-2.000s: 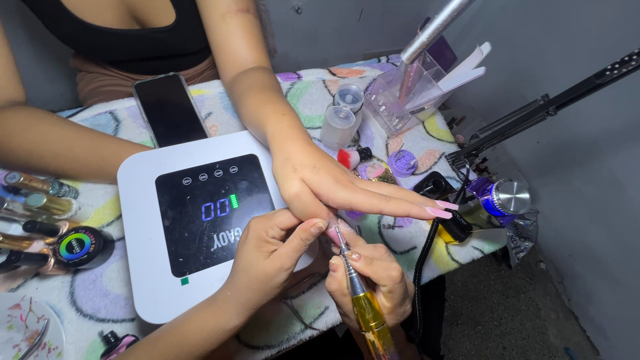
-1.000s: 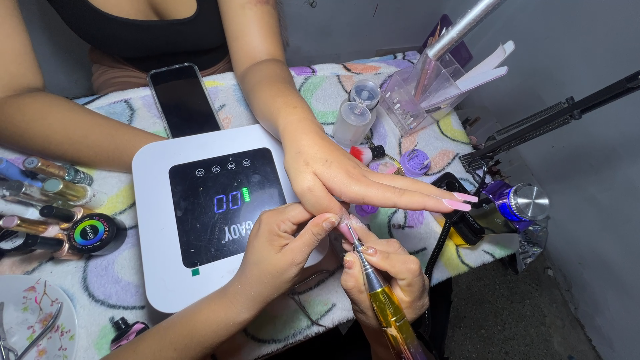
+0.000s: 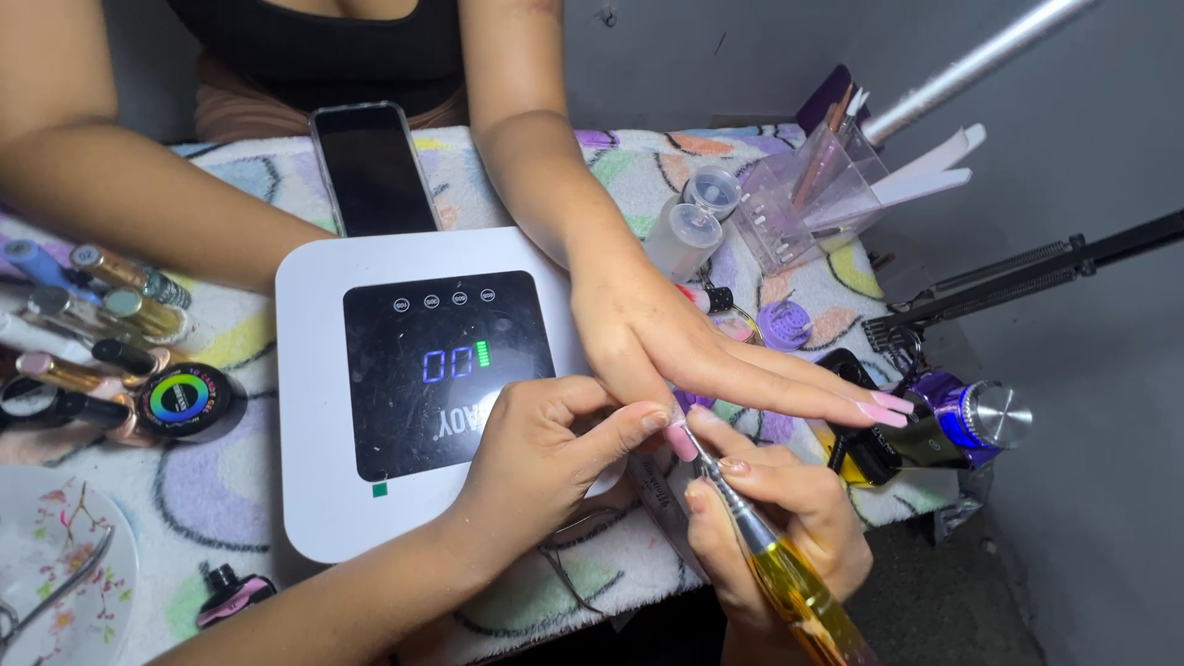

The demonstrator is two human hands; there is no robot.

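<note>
My left hand (image 3: 564, 449) pinches a finger of another person's hand (image 3: 684, 347), near its pink nail (image 3: 683, 442). In my right hand (image 3: 786, 509) is an electric nail drill handpiece (image 3: 754, 527) with a metal front and a yellow, see-through body. Its thin tip meets the base of that pink nail. The person's other fingers reach to the right, with long pink nails. Under my left wrist and the person's hand lies a white nail lamp (image 3: 314, 398) with a lit display. The person's other forearm (image 3: 185, 203) passes behind the lamp.
A phone (image 3: 375, 171) lies behind the lamp. Nail polish bottles (image 3: 120, 314), a gel jar (image 3: 185, 400) and a floral plate (image 3: 111, 555) are at left. At right stand clear bottles (image 3: 683, 242), a file holder (image 3: 809, 199), a drill control unit (image 3: 953, 430) and a black lamp arm (image 3: 1045, 264).
Both hands keep their hold at the same finger, and the drill tip stays by its nail. Nothing was let go or taken up. The view has shifted slightly.
</note>
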